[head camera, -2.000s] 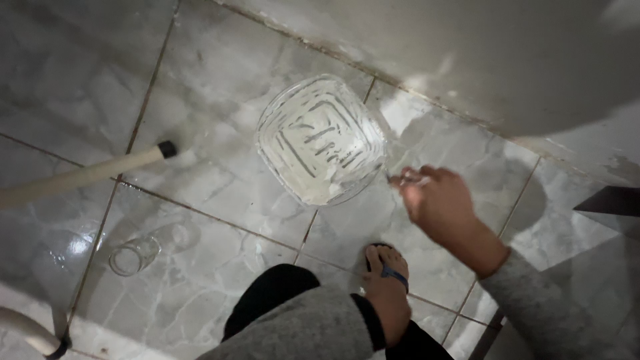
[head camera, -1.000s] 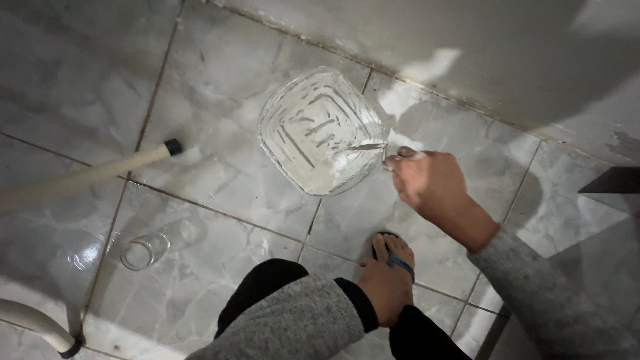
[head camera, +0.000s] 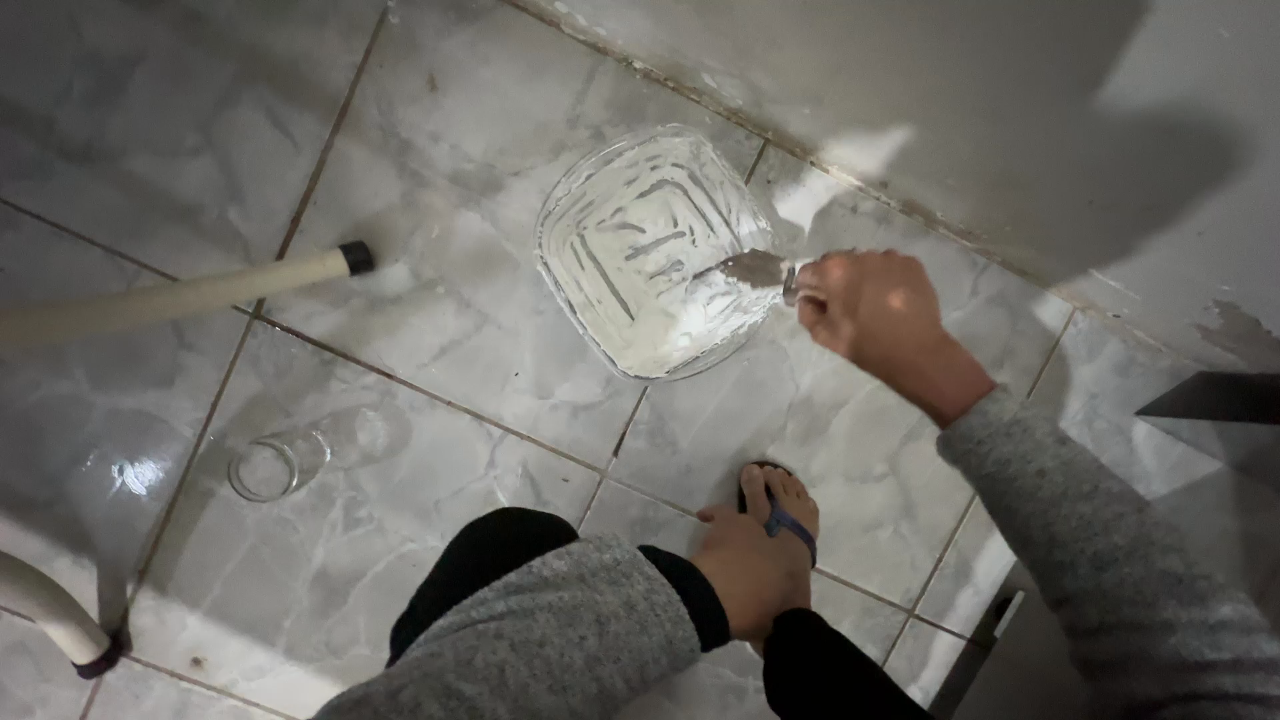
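My right hand (head camera: 880, 305) grips the handle of a small metal scraper (head camera: 755, 268), its blade pointing left over the right part of a clear, rounded-square container (head camera: 655, 255). White paste coats the inside of the container, with grooves showing through it; whether the blade touches the paste I cannot tell. The container rests on the tiled floor near the foot of the wall. My left hand is not seen; a grey sleeve (head camera: 560, 640) crosses the bottom of the view, and the hand beyond it is hidden or out of sight.
A clear drinking glass (head camera: 270, 468) is on the marbled floor tiles at lower left. Pale tubular legs with dark caps (head camera: 357, 258) reach in from the left. A foot in a sandal (head camera: 780, 515) is below the container. The wall (head camera: 1010, 130) runs along the upper right, with a dark object (head camera: 1215, 397) near the right edge.
My right hand and the scraper have turned, so the broad blade now shows over the container. Two seconds ago the hand was just right of the container's rim.
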